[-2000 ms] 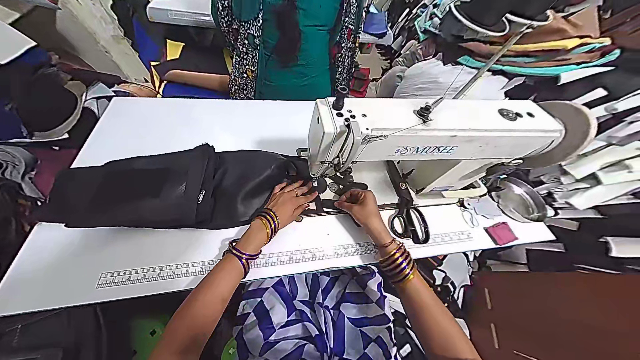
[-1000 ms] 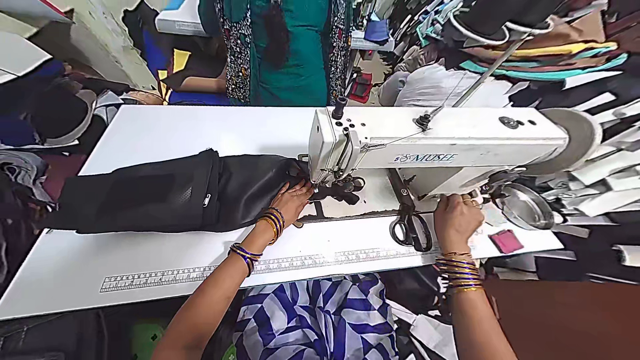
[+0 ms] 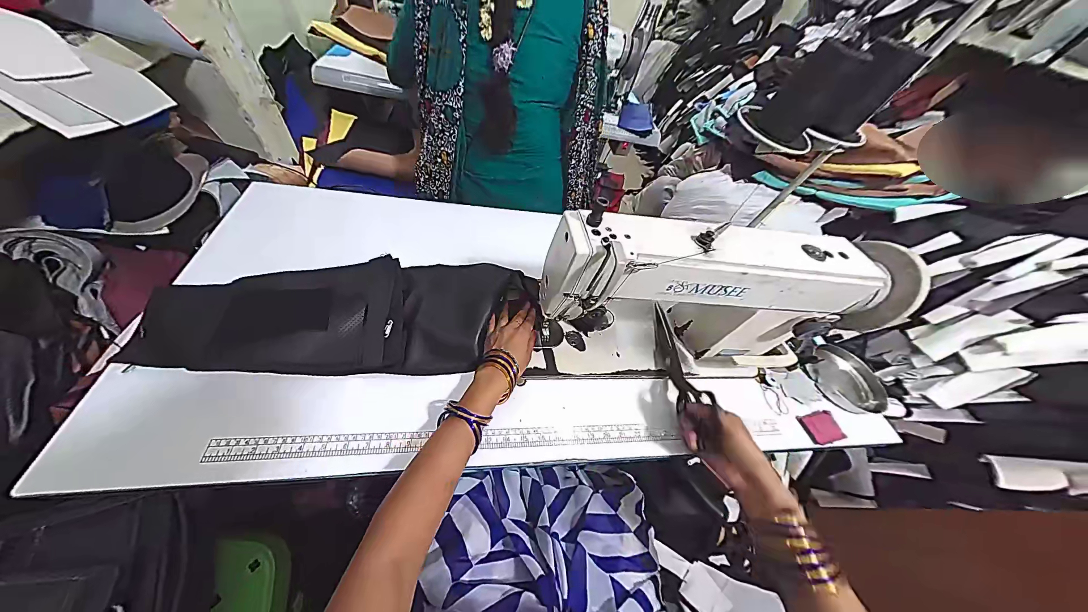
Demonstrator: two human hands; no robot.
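Note:
A black fabric piece with a zipper (image 3: 340, 319) lies across the left half of the white sewing table (image 3: 323, 408). Its right end is beside the needle area of the white sewing machine (image 3: 731, 272). My left hand (image 3: 512, 330) rests with spread fingers on that right end, pressing it near the presser foot. To the right, my right hand (image 3: 712, 432) grips the handles of dark scissors (image 3: 677, 361), whose blades point away over the machine bed. The scissors' finger loops are partly hidden by my fingers.
A printed ruler (image 3: 314, 444) runs along the table's front. At the right stand a round metal bowl (image 3: 846, 378) and a maroon cloth square (image 3: 821, 427). Across the table is a person (image 3: 523, 102) in green. Fabric pieces (image 3: 986, 340) are heaped at the right.
My right hand was at the presser foot, then at the machine's right part; now it is on the scissors, which lay on the table before. My left hand has stayed on the black fabric.

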